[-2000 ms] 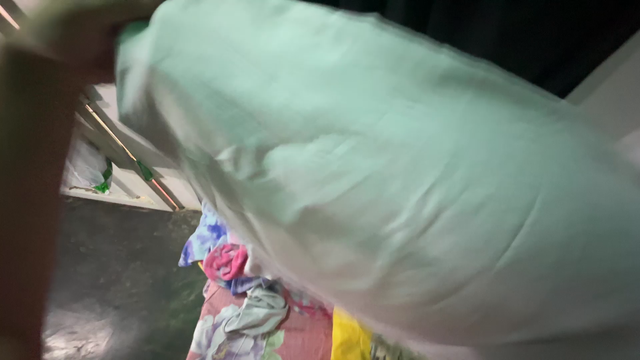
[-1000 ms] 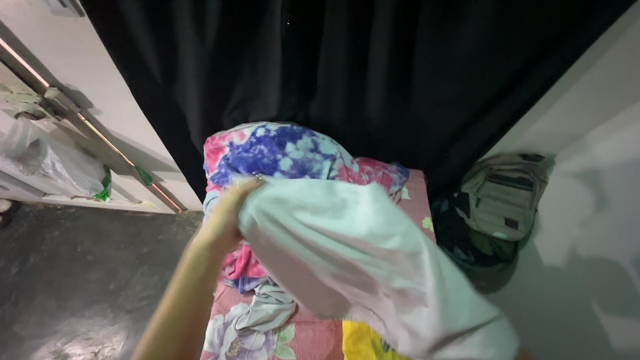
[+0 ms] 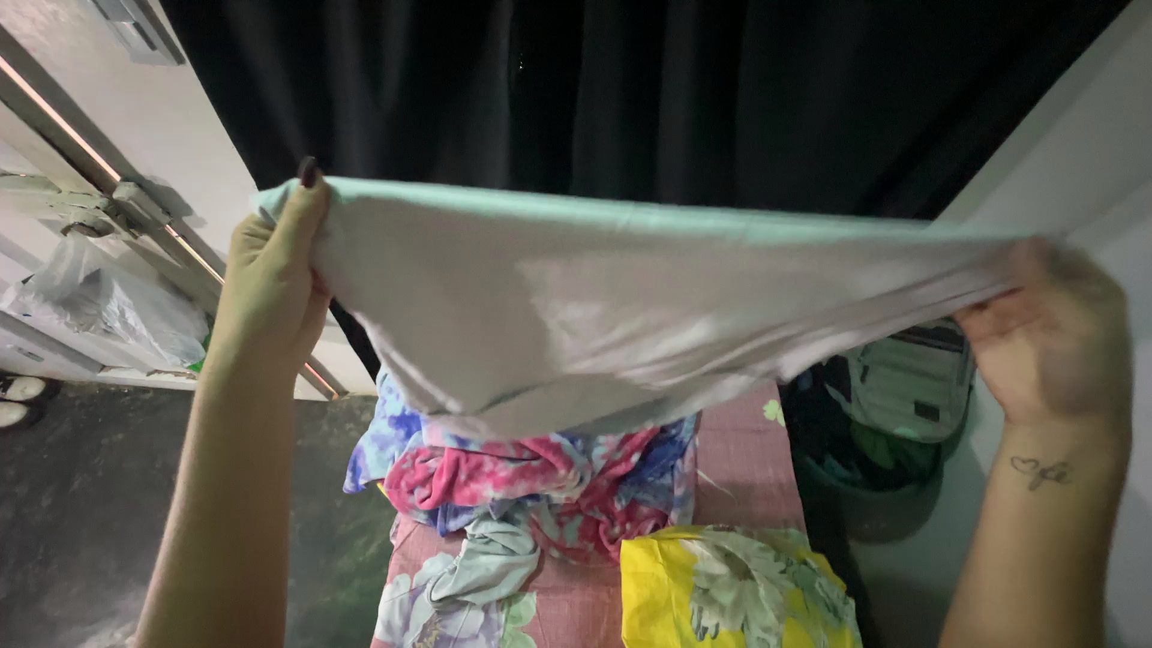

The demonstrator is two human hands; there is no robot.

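Note:
A pale pink and mint-green cloth is stretched taut in the air between both hands. My left hand pinches its left corner, thumb on top. At the other end, my right hand grips the cloth, slightly blurred. Beneath it lies a rumpled pink, blue and white tie-dye cloth, partly hidden. A crumpled grey-green cloth lies in front of that pile. To its right is a yellow floral cloth.
The cloths lie on a pink floral-covered surface. Behind hangs a black curtain. A grey backpack rests at the right by the wall. At the left are a plastic bag, shoes and dark floor.
The pale cloth, bunched and slanting down to the right one second ago, is now spread wide and nearly level. My right hand has come into clear view at its right end.

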